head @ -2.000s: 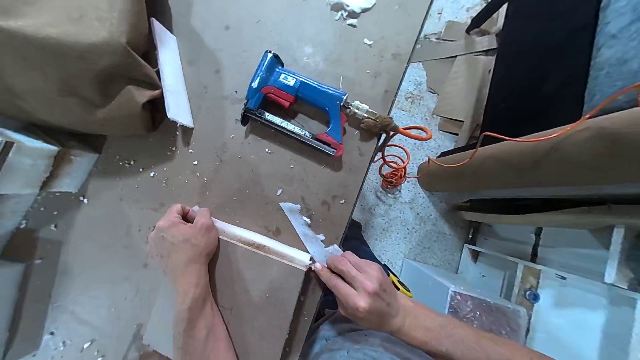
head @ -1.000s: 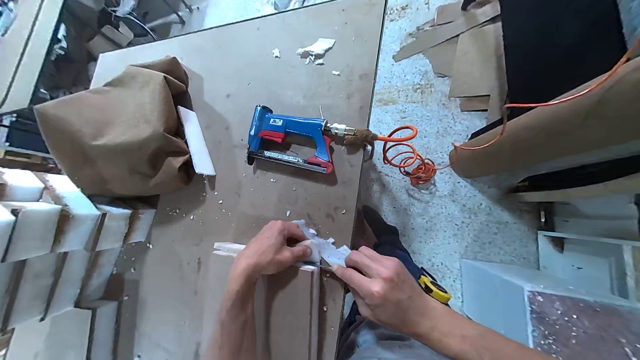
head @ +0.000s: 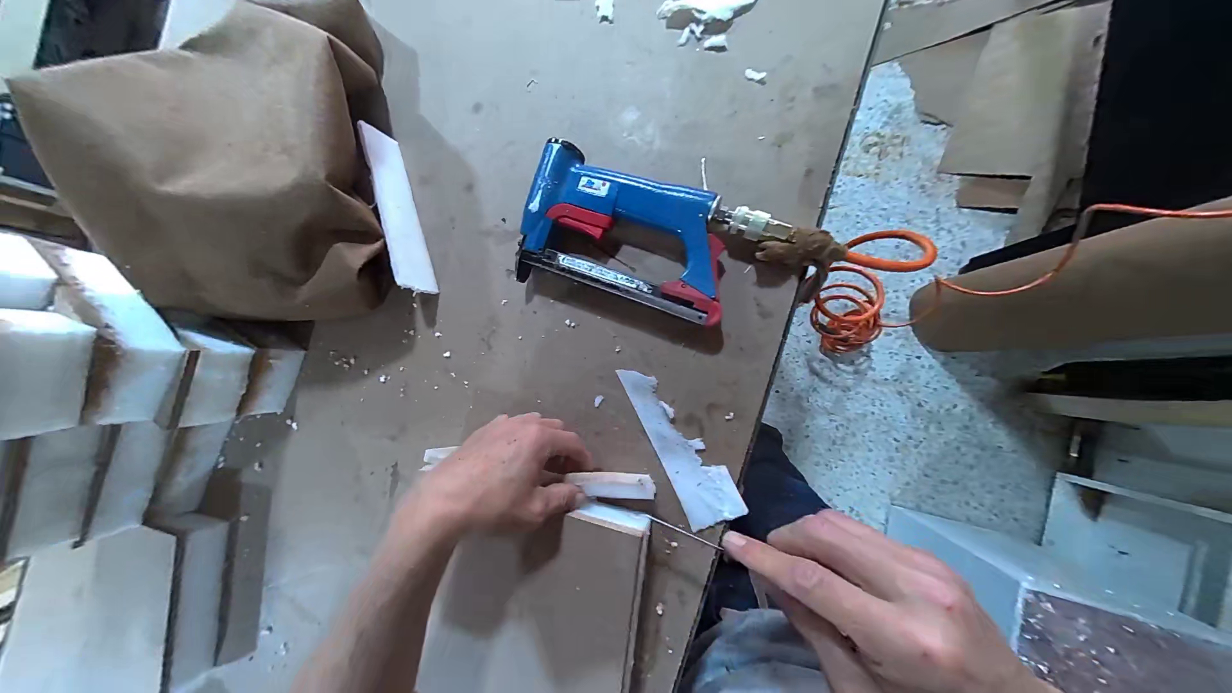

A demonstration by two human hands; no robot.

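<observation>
My left hand grips a narrow white foam strip between thumb and fingers, at the far edge of a brown-faced board with white padding along that edge. My right hand holds a thin metal blade, whose tip meets the board's far right corner; its handle is hidden in the hand. A ragged white foam piece lies on the table just beyond the blade. Farther off rests a blue and red pneumatic stapler, joined to an orange coiled air hose.
Brown fabric is heaped at the left, with a white foam strip leaning on it. Stacked white padded blocks stand at the left. The table's edge runs along my right side. Foam scraps lie at the far end.
My hands were close together at the ragged foam piece; now they are apart, and that piece lies loose on the table. The thin blade now shows in my right hand.
</observation>
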